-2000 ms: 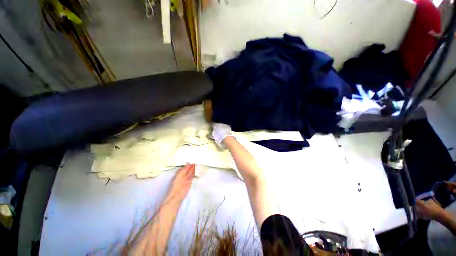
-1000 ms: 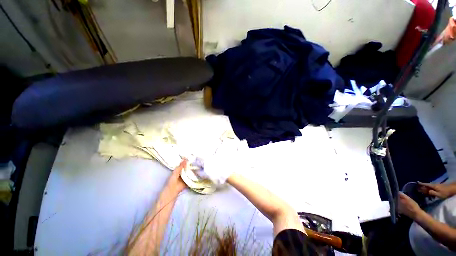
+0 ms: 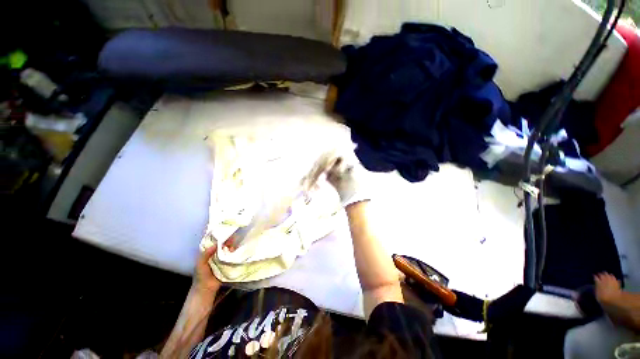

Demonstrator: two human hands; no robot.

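Observation:
The cream fabric strips [image 3: 263, 249] lie gathered and folded over in a bundle at the near side of the white table. My left hand [image 3: 209, 266] is bare and grips the bundle's near left edge. My right hand [image 3: 342, 179] wears a white glove with dark smudges and is over the right side of the cream fabric; its fingers are blurred, and I cannot tell whether it grips the fabric. The steam iron [image 3: 424, 280] with its orange-brown handle rests at the table's near right edge, beside my right forearm.
A dark padded board [image 3: 224, 56] spans the far left. A navy garment heap [image 3: 421, 98] lies at the far side. Black hoses [image 3: 531, 210] hang at the right. White scraps [image 3: 509, 144] lie behind them. Another person's hand [image 3: 617, 298] is at the lower right.
The cream strips, flat and spread out two seconds ago, are now gathered and folded nearer me. My left hand has moved left and closer with them. The view has shifted left.

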